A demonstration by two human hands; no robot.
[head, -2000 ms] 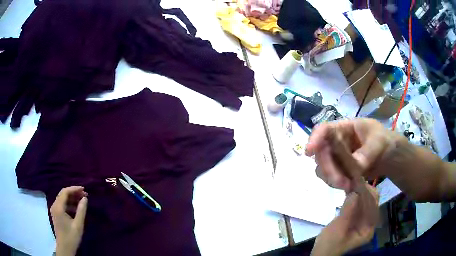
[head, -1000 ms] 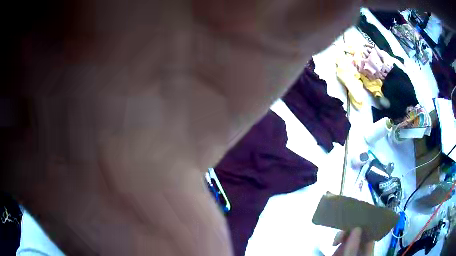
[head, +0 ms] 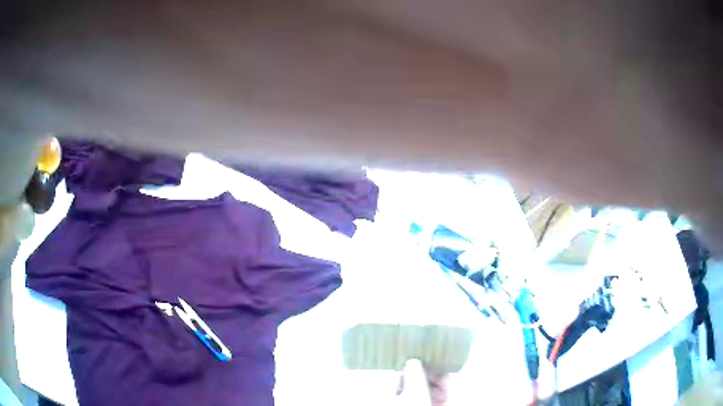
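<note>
A dark maroon-purple top (head: 182, 262) lies spread on the white table at the left. Thread snips (head: 203, 331) with a blue handle lie on its front, blades apart, beside a small pale ornament (head: 165, 307). A flat tan piece (head: 406, 346) is held above the table by fingertips at the bottom centre, apparently my right hand (head: 428, 384), mostly cut off by the edge. A large blurred skin area, a hand or forearm very close to the camera, covers the top; whether it is my left hand cannot be told. No hand touches the top or snips.
More maroon garments (head: 317, 190) lie farther up the table, partly covered by the blur. Tool clutter (head: 468, 266), a blue-handled piece (head: 526, 317), a black item (head: 587, 317) and cords lie at the right. A small yellow-orange object (head: 49, 156) shows at the far left.
The view has swung back over the top. The close blurred skin now covers the upper part instead of the left. The hand near the ornament two seconds ago is gone; the tan piece is now flat to view.
</note>
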